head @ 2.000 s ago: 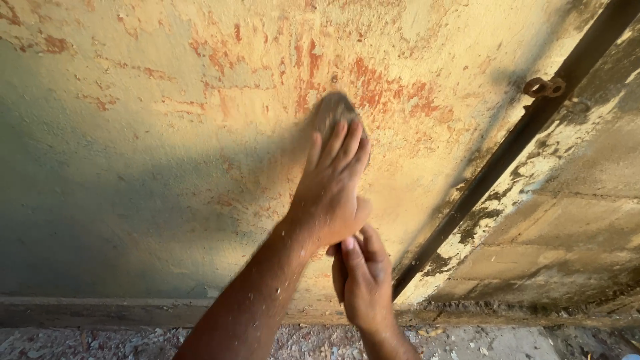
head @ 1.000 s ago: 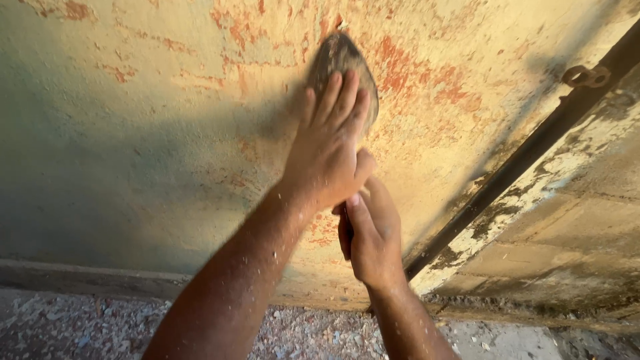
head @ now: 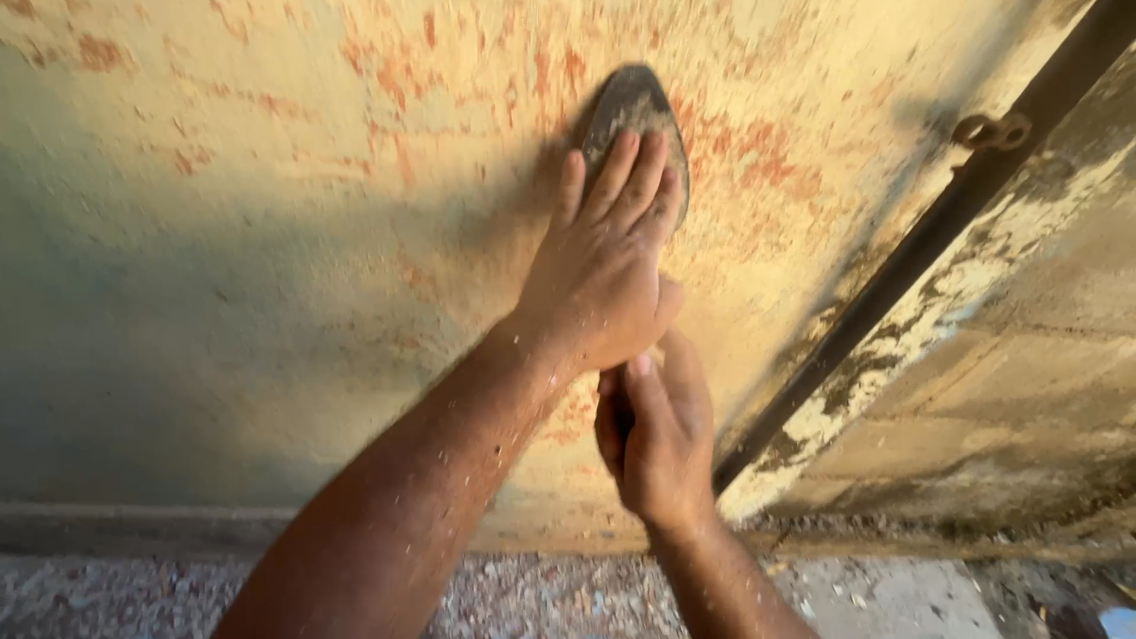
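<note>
A trowel with a pointed metal blade (head: 632, 98) lies against the wall (head: 426, 204), whose yellowish paint is worn through to reddish patches. My left hand (head: 603, 257) is laid over the blade with its fingers stretched toward the tip, pressing on its back. Just below it, my right hand (head: 661, 426) is closed around the trowel's handle, which is mostly hidden by the fingers. Small pale flakes stick to both forearms.
A dark metal pipe (head: 896, 266) with a rusty bracket (head: 992, 133) runs diagonally at the right, in front of a stained block wall (head: 1003, 390). Paint chips cover the floor (head: 550, 595) along the wall's base.
The trowel and both hands have moved along the wall, with the left hand staying on the blade and the right on the handle.
</note>
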